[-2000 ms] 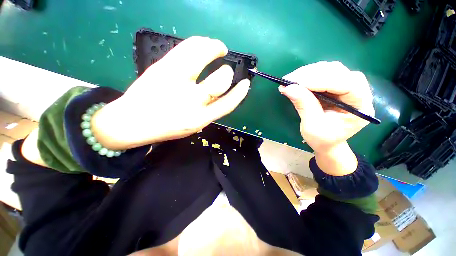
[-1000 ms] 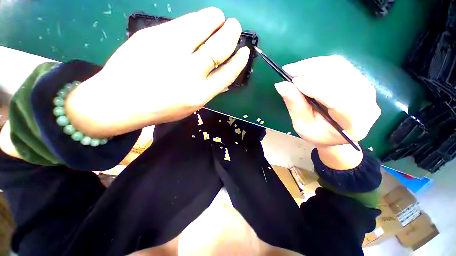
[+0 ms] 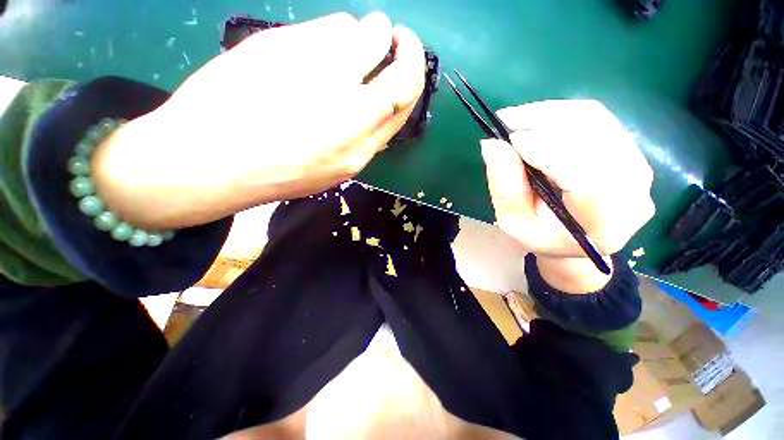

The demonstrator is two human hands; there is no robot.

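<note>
The black plastic housing [image 3: 421,107] lies on the green tabletop [image 3: 516,51]. My left hand [image 3: 266,129] lies flat over it and hides most of it; only its upper left corner and right end show. Whether the fingers grip it or only press on it is hard to see, but they rest on it. My right hand [image 3: 572,172] holds the black tweezers [image 3: 550,193]. The tweezers' two tips are apart, just right of the housing's right end, and nothing shows between them.
Black housings [image 3: 748,103] are piled at the right, with one more at the top edge. Small yellow flakes [image 3: 372,241] lie on the dark-clothed lap. Cardboard boxes [image 3: 666,361] and a blue item [image 3: 731,316] are on the floor at lower right.
The tweezers' tips have come off the housing's right end and opened. My left hand has moved up and left and covers more of the housing, which sits higher in the picture.
</note>
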